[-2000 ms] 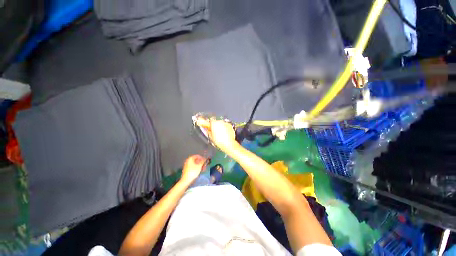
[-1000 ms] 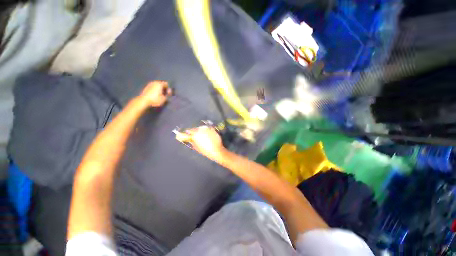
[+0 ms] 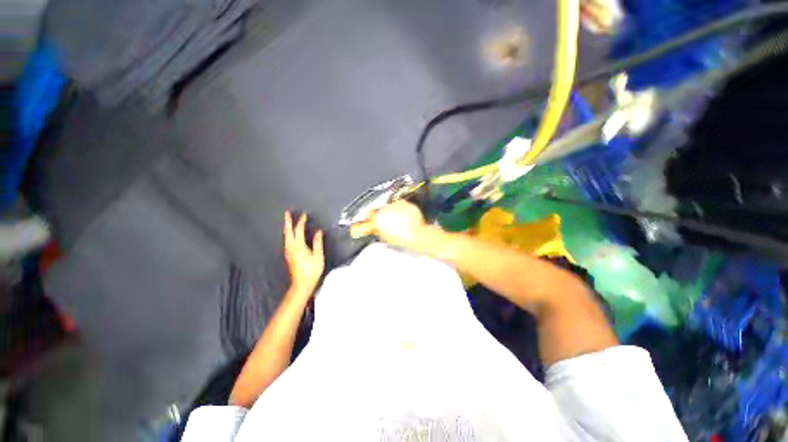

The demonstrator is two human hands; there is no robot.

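My right hand [image 3: 397,226] is closed around the handle of the silver steam iron [image 3: 373,200], near the front edge of the pressing table. The iron looks tilted, and whether it touches the cloth is unclear. A dark grey garment piece [image 3: 337,95] lies spread on the table beyond it, its edges hard to tell from the cover. My left hand [image 3: 303,252] is left of the iron with its fingers spread, holding nothing. The pressed stack [image 3: 142,285] lies to the left with layered edges. The picture is blurred.
A second grey pile [image 3: 142,43] lies at the far left. The yellow steam hose [image 3: 562,82] and a black cord run to the iron from the right. A scorched spot [image 3: 508,50] marks the table cover. A yellow cloth [image 3: 518,233] lies by the green floor [image 3: 618,259] at right.
My left hand has come back from the far cloth towards my body and opened. The iron is still in my right hand, its body now visible. The view has swung, showing the stack again.
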